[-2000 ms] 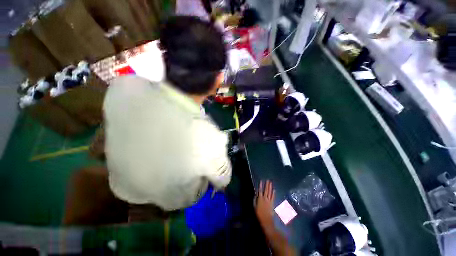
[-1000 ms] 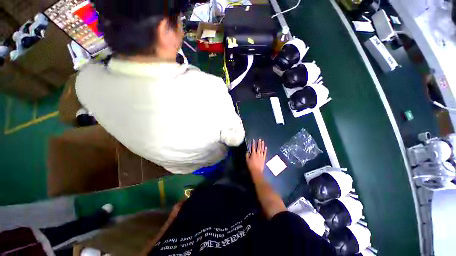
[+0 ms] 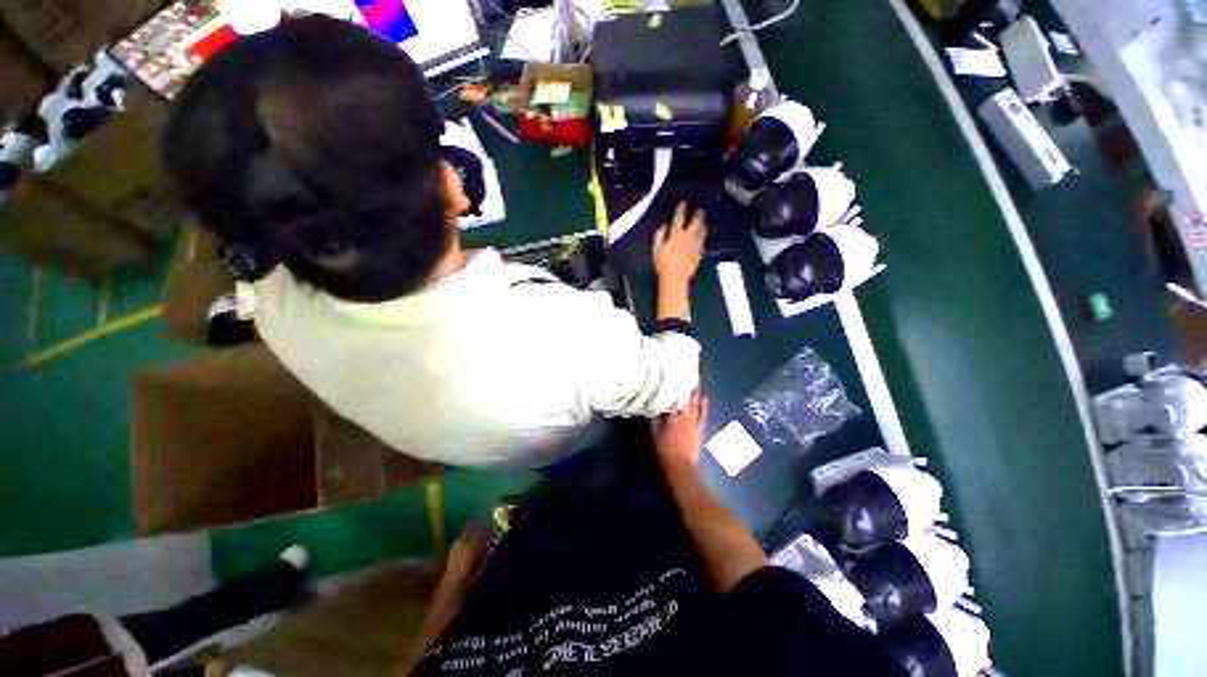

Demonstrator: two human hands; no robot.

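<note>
My right hand (image 3: 682,434) rests on the near edge of the dark green bench, holding nothing; its fingertips are partly hidden by another person's sleeve. My left hand (image 3: 467,549) is low beside my black shirt, small and dim, and its fingers cannot be made out. A pale paper slip (image 3: 733,448) lies right of my right hand, beside a crumpled clear bag (image 3: 802,401). White-and-black dome cameras (image 3: 879,505) stand in a row at the lower right. Three more dome cameras (image 3: 807,263) stand farther up the bench, with a white strip (image 3: 735,299) near them.
A person in a pale shirt (image 3: 463,364) leans in at left, one hand (image 3: 679,245) on a dark patch of bench. A black case (image 3: 659,86) and small parts box (image 3: 555,102) stand beyond. Cartons (image 3: 225,437) stand at left. Wrapped white items (image 3: 1154,443) lie far right.
The other person has leaned in and reached an arm across the bench, the sleeve now meeting my right fingers. My right hand stays on the bench. The view has shifted since the first frame.
</note>
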